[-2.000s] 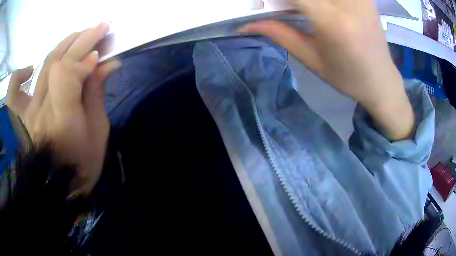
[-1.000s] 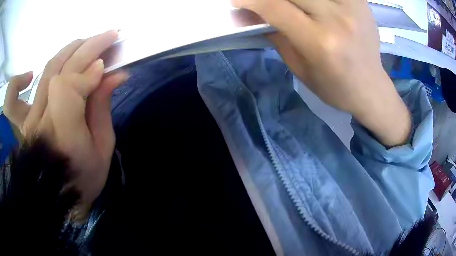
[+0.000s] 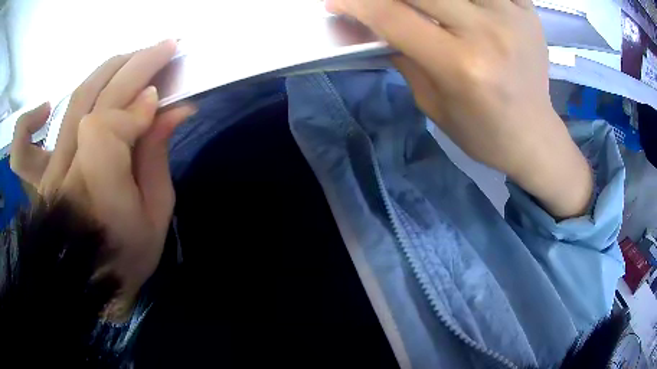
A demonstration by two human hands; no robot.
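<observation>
A long, gently bowed white panel frame [image 3: 266,68] lies across the top of the head view, its near edge towards my body. Most of its surface is washed out by glare, so its windows cannot be made out. My left hand [image 3: 108,151] grips its near edge at the left, fingers on top and thumb below. My right hand [image 3: 475,79] holds it at the right of centre, fingers on the top face and thumb side at the near edge. The top of my right hand is cut off by the picture's edge.
Grey and white panel pieces [image 3: 569,27] lie at the upper right, beyond my right hand. The pale bench edge [image 3: 598,75] runs below them. Blue plastic items [image 3: 594,104] are under the bench at the right. A dark red object [image 3: 634,264] is low at the far right.
Since two seconds ago my right hand has shifted left and its fingers now press on the panel's top face. The panel's near edge sits slightly lower in view. My left hand has barely moved.
</observation>
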